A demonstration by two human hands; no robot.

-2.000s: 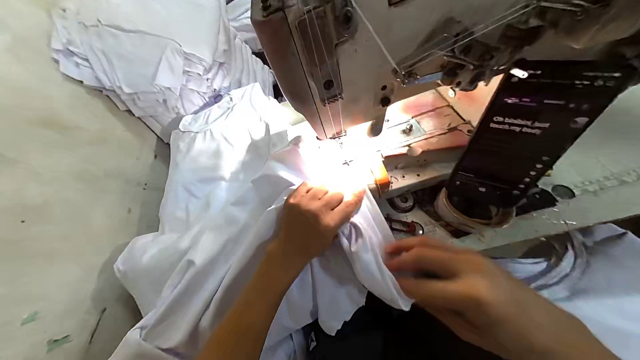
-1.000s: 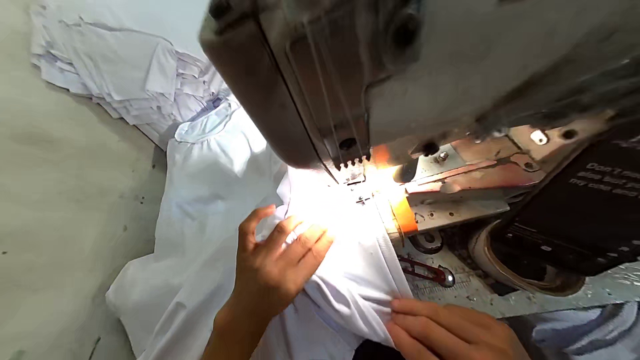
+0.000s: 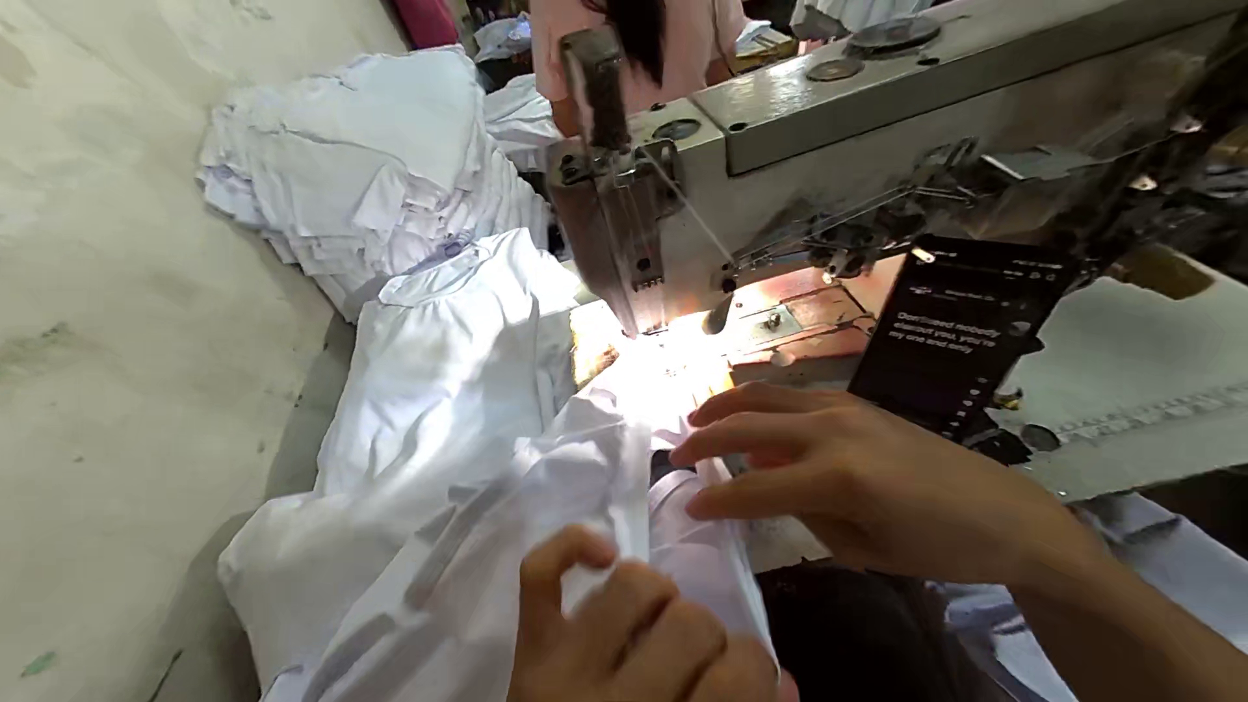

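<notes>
White fabric [image 3: 575,468] runs from the brightly lit needle area of an industrial sewing machine [image 3: 673,224] down toward me. My left hand [image 3: 624,624] is at the bottom centre with curled fingers, gripping the fabric. Above and to the right of it, my right hand [image 3: 829,468] reaches over the cloth's right edge, fingers spread, close to the machine bed; whether its fingertips touch the cloth is unclear. A white garment with a round neckline [image 3: 419,390] lies left of the needles. Glare hides the stitching point.
A tall stack of white garment pieces [image 3: 370,156] stands at the back left beside a stained wall [image 3: 117,292]. A phone with a lit screen [image 3: 955,341] leans on the machine's right. Behind the machine is a person in a pink top [image 3: 634,58]. More white cloth [image 3: 1170,546] lies lower right.
My left hand has come away from the needle area, down toward me. My right hand has risen from the lower cloth toward the machine bed. The view has pulled back and tilted up.
</notes>
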